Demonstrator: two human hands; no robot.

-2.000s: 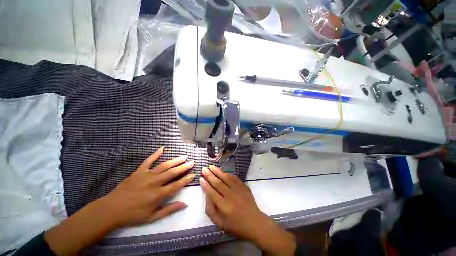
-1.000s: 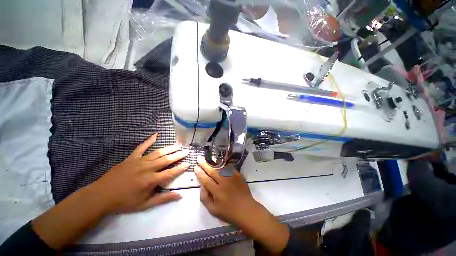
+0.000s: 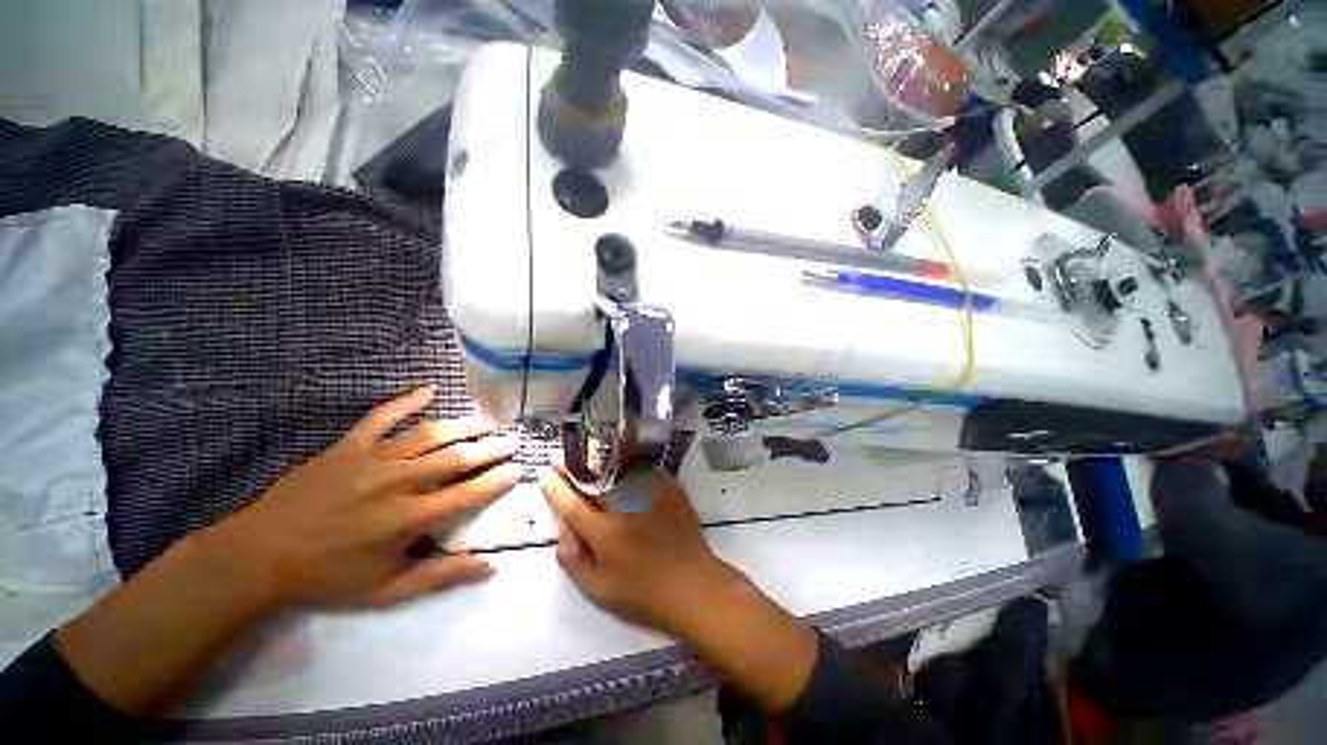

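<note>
The dark checked fabric panel point(image 3: 277, 320) lies left of the sewing machine point(image 3: 757, 233), its right edge running under the machine head's left end. A white lining panel point(image 3: 51, 393) lies along its left side. My left hand point(image 3: 371, 510) lies flat with fingers spread, fingertips on the fabric near the lit presser foot. My right hand point(image 3: 640, 546) is beside the foot, its fingertips at the fabric's edge and partly hidden by the shiny take-up guard point(image 3: 643, 386). The needle is hidden.
Two pens point(image 3: 902, 291) and a yellow thread lie on the machine head. A clear plastic bag point(image 3: 902, 66) is behind it. Cream-white sheets point(image 3: 262, 73) lie at back left. A ruler-like strip point(image 3: 509, 710) runs along the table's front edge. A dark scrap point(image 3: 798, 450) is under the arm.
The checked fabric has shifted away to the left and back, and less of it shows before the foot. My right fingers have moved closer to the foot. The whole view has shifted slightly.
</note>
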